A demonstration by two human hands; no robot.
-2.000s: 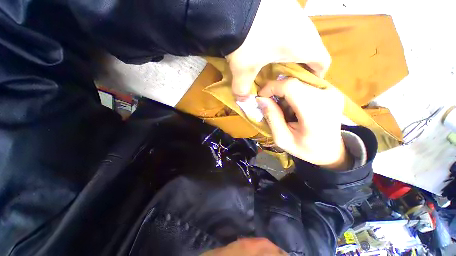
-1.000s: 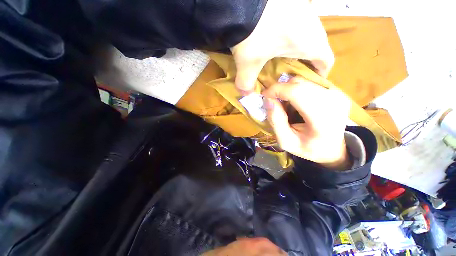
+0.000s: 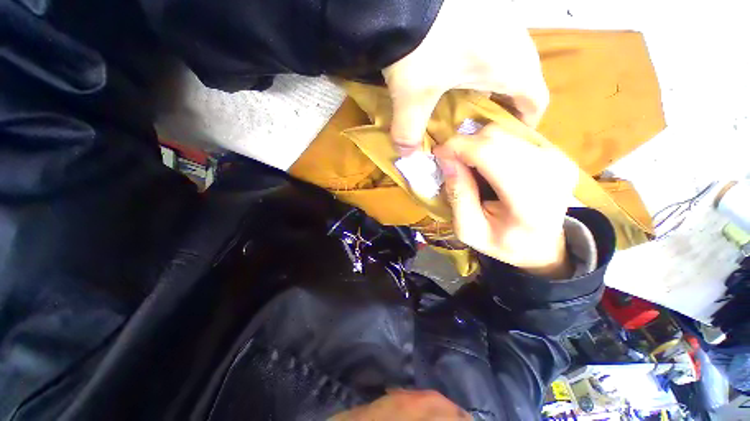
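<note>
The mustard-yellow garment (image 3: 596, 99) lies bunched on the table edge, with a raised fold between my hands. My left hand (image 3: 469, 62) comes from the top, its thumb pressing the fold beside a small white label (image 3: 421, 174) and its fingers curled over the cloth. My right hand (image 3: 514, 185) comes from the lower right, thumb and forefinger pinched at the label's right edge. What is inside the pinch is hidden; no needle or thread can be made out. A small printed white patch (image 3: 469, 126) shows above my right forefinger.
The white, speckled table (image 3: 255, 119) lies under the garment. Thin dark looped lines (image 3: 687, 210) and a pale cylinder, cut off by the edge, are at the right. A red item (image 3: 629, 309) and clutter are below the table. Skin shows at the bottom edge, its part unclear.
My right thumb and forefinger have shifted slightly right, and more of the white label shows. The printed patch is more exposed than two seconds ago. My left hand still holds the fold.
</note>
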